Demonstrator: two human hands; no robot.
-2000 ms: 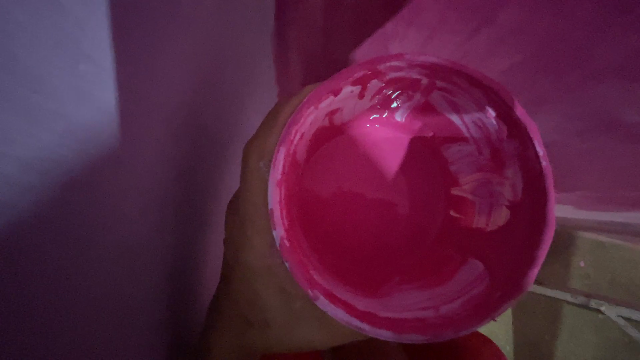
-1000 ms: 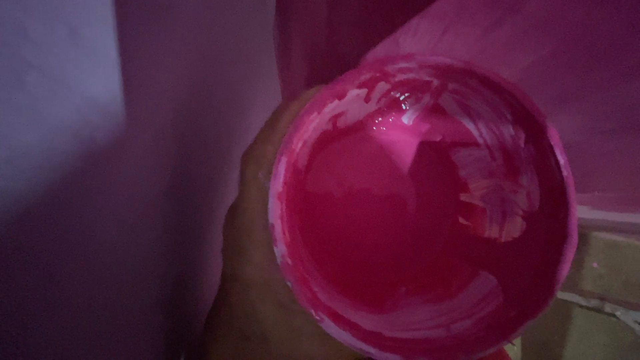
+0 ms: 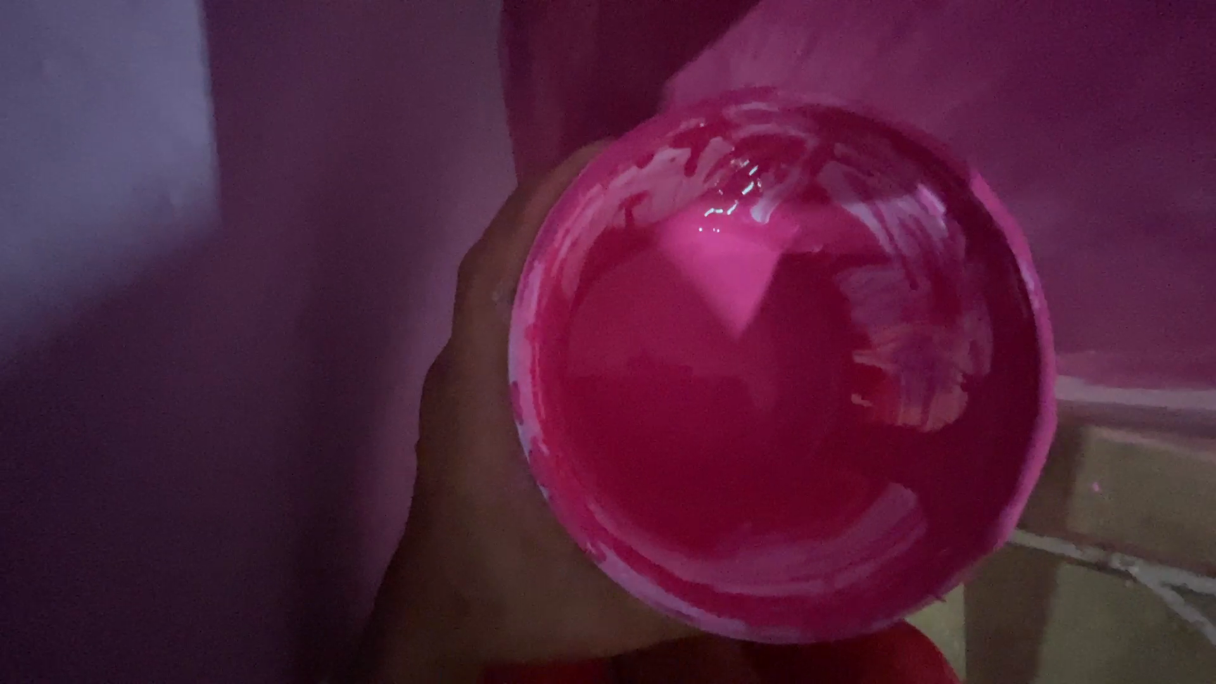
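My left hand (image 3: 494, 532) is wrapped around the left side of a round, open-topped container (image 3: 1031, 351), with its fingers mostly hidden beneath and behind it. Glossy deep pink paint (image 3: 703, 427) lies inside, seen nearly from straight above. Streaks of lighter pink paint coat the inner wall and the rim. Bright reflections show on the wet surface. My right hand is out of view.
A pink-painted wall (image 3: 1121, 190) rises behind the container, with a purple-toned wall (image 3: 323, 237) on the left in shadow. Floor tiles (image 3: 1121, 608) with pale joints are at the lower right. Something red (image 3: 912, 655), not identifiable, shows below the container.
Between one second ago and now, the container in my left hand has shifted slightly up and to the left. My left hand keeps its hold throughout.
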